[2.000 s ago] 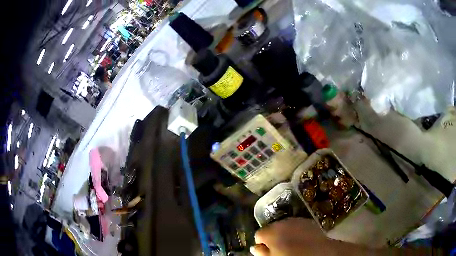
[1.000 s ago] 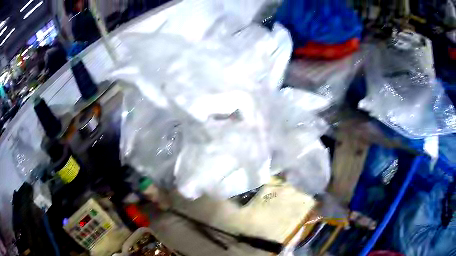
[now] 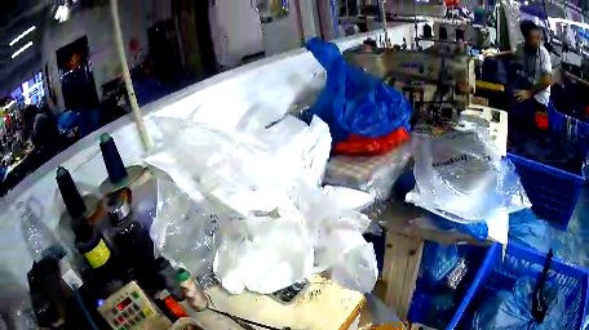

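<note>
No hand is in the picture. Crumpled white plastic bags [image 3: 265, 248] lie on the pale table [image 3: 258, 306] nearest in front of me. The control panel [image 3: 127, 308] with red digits sits at the lower left, cut off by the bottom edge. A green-topped white spool [image 3: 192, 290] stands to the right of it. Only a rim of the parts tray [image 3: 185, 324] shows at the bottom edge. A thin black shaft [image 3: 236, 319] lies on the table.
Dark thread cones [image 3: 71, 193] stand at the left, one yellow-labelled [image 3: 97, 254]. A blue bag [image 3: 361, 97] lies over red material [image 3: 371, 142] at the back. A printed clear bag [image 3: 466, 171] is at the right. Blue crates [image 3: 468, 303] stand lower right. A person [image 3: 535, 67] sits far right.
The view has swung right and up. The panel and trays have moved to the lower left, and the hand seen at the bottom two seconds ago is out of view.
</note>
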